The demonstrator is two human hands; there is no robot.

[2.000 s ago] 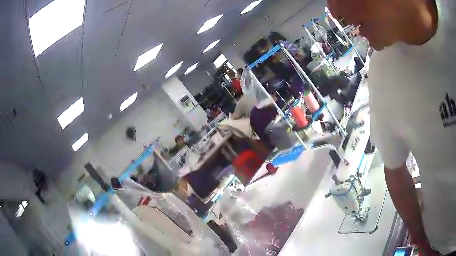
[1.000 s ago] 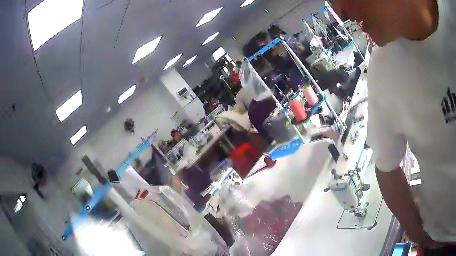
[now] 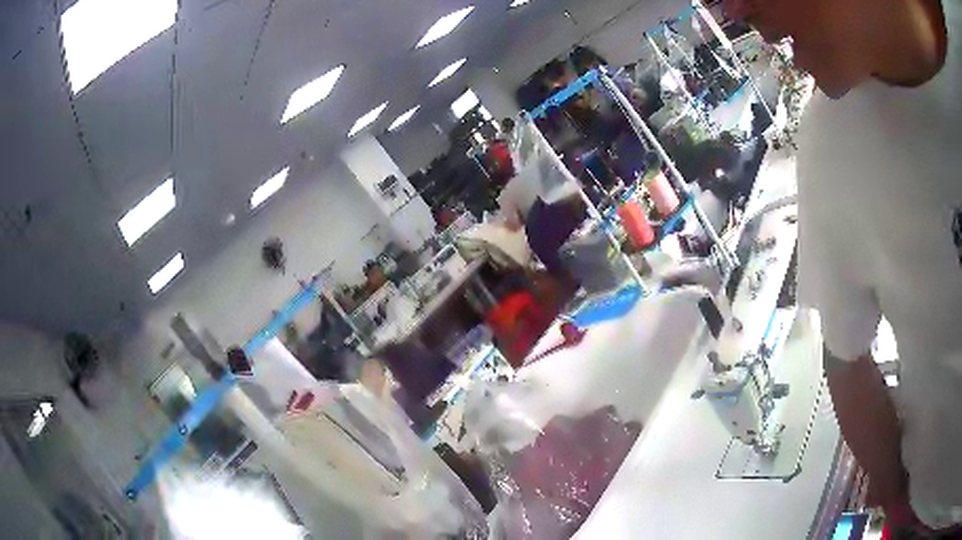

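Neither of my hands is in view. Nearest in front is a white sewing machine table [image 3: 659,464]. A sewing machine head [image 3: 751,406] stands at its right side, over a thin wire frame on the table. A clear plastic bag [image 3: 506,422] with dark red or purple pieces [image 3: 564,464] in it lies at the table's left part. A thread stand [image 3: 562,95] with a blue crossbar rises behind, with a red thread cone [image 3: 636,224] and a pale pink cone [image 3: 662,194].
A person in a white shirt [image 3: 881,232] stands close at the right, arm hanging down. A blue bar [image 3: 179,438] and a pale machine part [image 3: 348,454] are at lower left. Other workstations and people show behind; a bright glare blurs the bottom left.
The view has shifted slightly. The person at the right has shifted a little to the right, and the lettering on the shirt is now mostly cut off by the edge.
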